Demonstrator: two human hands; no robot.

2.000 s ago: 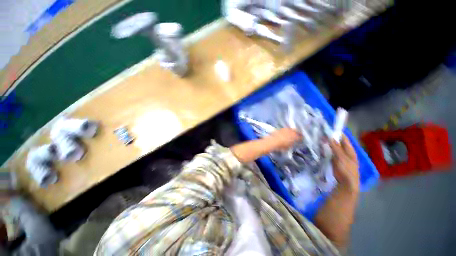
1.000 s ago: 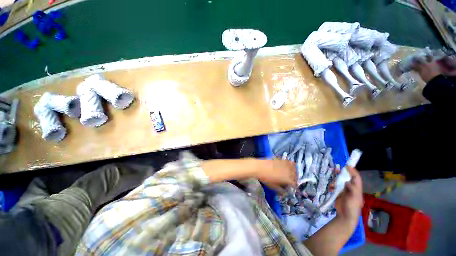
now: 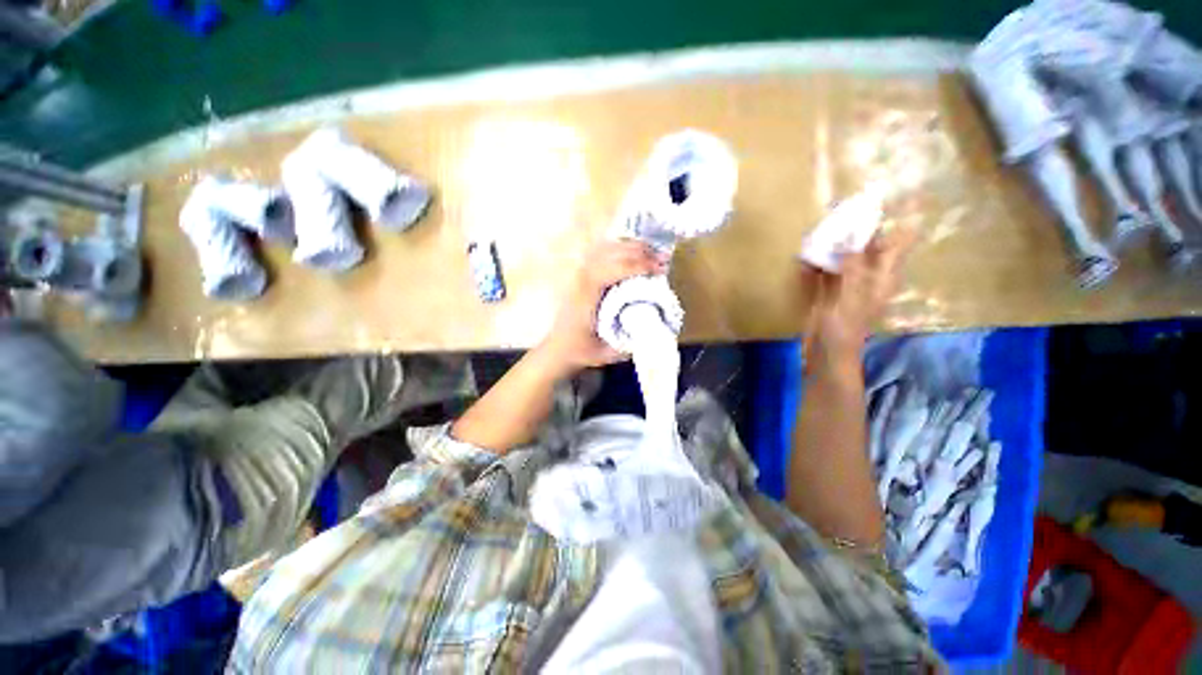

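My left hand (image 3: 600,310) is closed around a white-grey trouser piece (image 3: 692,191) above the bench's front edge. One cuff shows its dark hole at the top; a slim pale lower leg (image 3: 657,376) sits in the nearer cuff and points towards me. Its far end merges with a blurred pale shape against my shirt. My right hand (image 3: 857,284) is at the bench, its fingers around a small white bottle (image 3: 844,232), likely glue, which is tilted. The hand is blurred. Its tip cannot be made out.
Two trouser pieces (image 3: 330,205) and a small printed packet (image 3: 486,272) lie on the left of the bench (image 3: 461,145). Overlapping leg assemblies (image 3: 1094,79) lie at the right. A blue bin (image 3: 1028,475) of legs is below right, beside a red stool (image 3: 1120,607). Another person's legs are at left.
Both hands have left the bin. The trouser piece has been lifted from the bench into my left hand, and a leg now sits in its cuff. My right hand has moved to the bottle.
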